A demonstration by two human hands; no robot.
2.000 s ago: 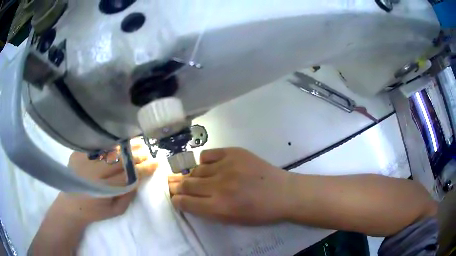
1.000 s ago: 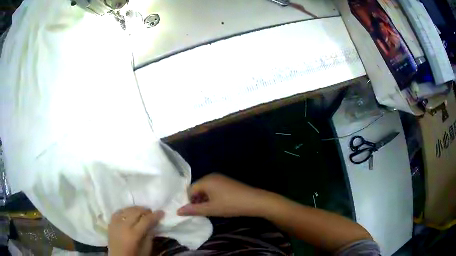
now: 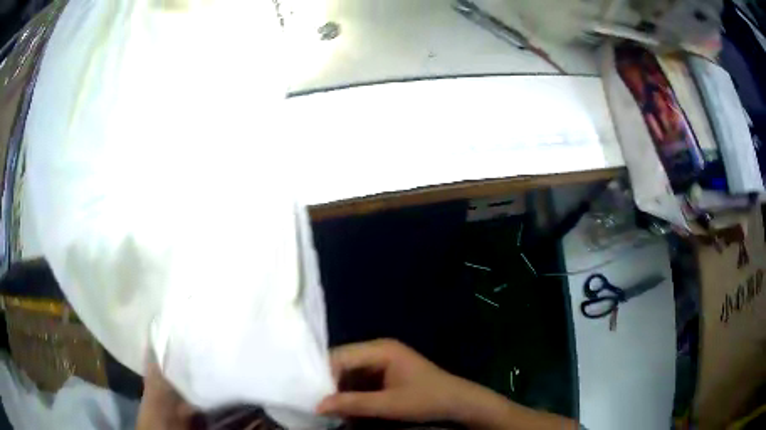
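White fabric (image 3: 210, 235) spreads over the left side of the table and hangs down over its front edge towards my lap. My right hand (image 3: 378, 382) pinches the fabric's lower right edge between thumb and fingers. My left hand (image 3: 164, 399) is at the fabric's lower left edge, partly covered by the cloth and blurred; its fingertips are hidden, so its grip cannot be told.
Thread snips (image 3: 495, 27) and a round metal disc (image 3: 328, 31) lie on the machine bed. Black-handled scissors (image 3: 617, 296) lie on a pale lower shelf. A phone (image 3: 659, 113) sits in an open box at the right. Cardboard boxes (image 3: 729, 294) stand on both sides.
The hands have left the needle area and come down to the lap end of the fabric. Since one second ago the left hand has moved left and the cloth lies smoother between the hands.
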